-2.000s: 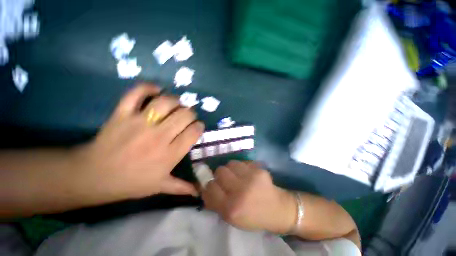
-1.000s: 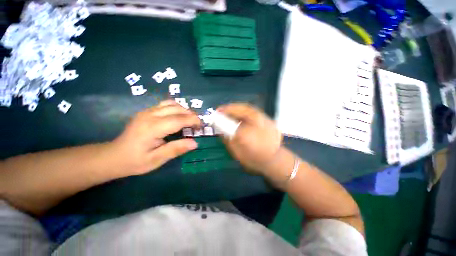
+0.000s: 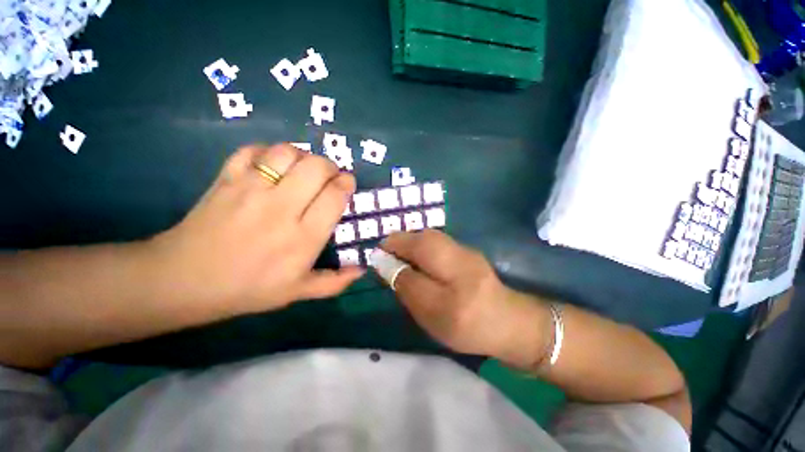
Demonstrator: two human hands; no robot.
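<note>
A PCB panel (image 3: 394,210) lies on the dark green mat with rows of white square parts on its upper part. My left hand (image 3: 265,221), with a gold ring, rests over the panel's left side, fingers bent. My right hand (image 3: 446,287) wears a white finger cot (image 3: 388,267) and has its fingertips at a square part (image 3: 349,256) in the third row. Whether it pinches or presses the part cannot be told. Loose peeled release liners (image 3: 323,109) lie beyond my left hand; one touches the panel's top edge. The hands hide the panel's left and lower parts.
A heap of liners (image 3: 35,44) is at the far left. A stack of green panels (image 3: 468,40) stands beyond the hands. A thick white sheet stack (image 3: 627,159) with rows of square parts is at right, beside a white tray (image 3: 733,274). Blue items and a yellow tool (image 3: 741,31) are at top right.
The panel now shows full rows of squares and squares in a third row. My right hand has moved down from the top row. The camera view has shifted between frames.
</note>
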